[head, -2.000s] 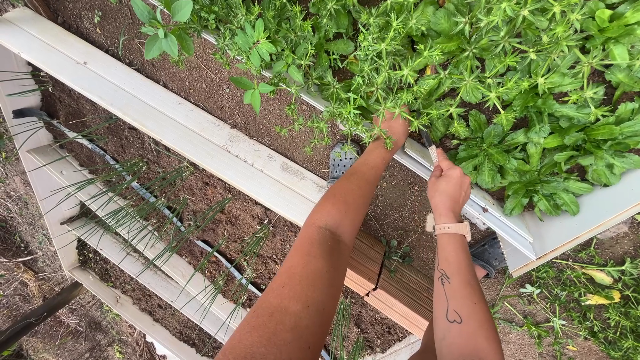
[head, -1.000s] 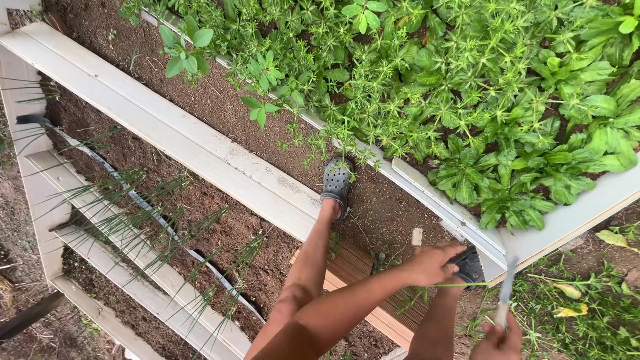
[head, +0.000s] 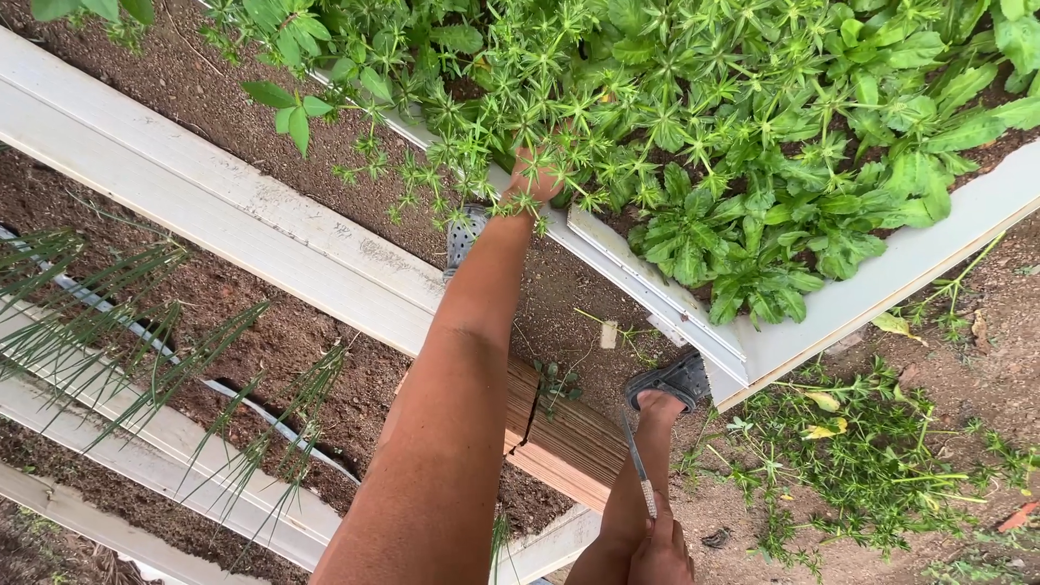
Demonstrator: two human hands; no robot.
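My left hand (head: 538,175) reaches in among the spiky green stems of leafy plants (head: 593,122) at the edge of the raised bed; leaves cover its fingers, so its grip cannot be seen. Low in the view, my right hand (head: 662,548) is closed around the handle of a knife (head: 638,463), whose thin blade points up and away from me over my lower leg. Broad toothed-leaf plants (head: 691,231) grow in the bed's near corner, to the right of my left hand.
The bed's white board edging (head: 650,284) runs beside a soil path with my clogs (head: 670,380) on it. Cut greens (head: 861,455) lie on the ground at right. At left, another bed with white boards (head: 219,203) holds thin green shoots (head: 219,341) and a grey hose (head: 284,431). A brown ridged board (head: 561,422) lies below.
One second ago a hand was by the bed's near corner; now my left hand is in the stems. My right hand with the knife has moved left from beside the pile of greens.
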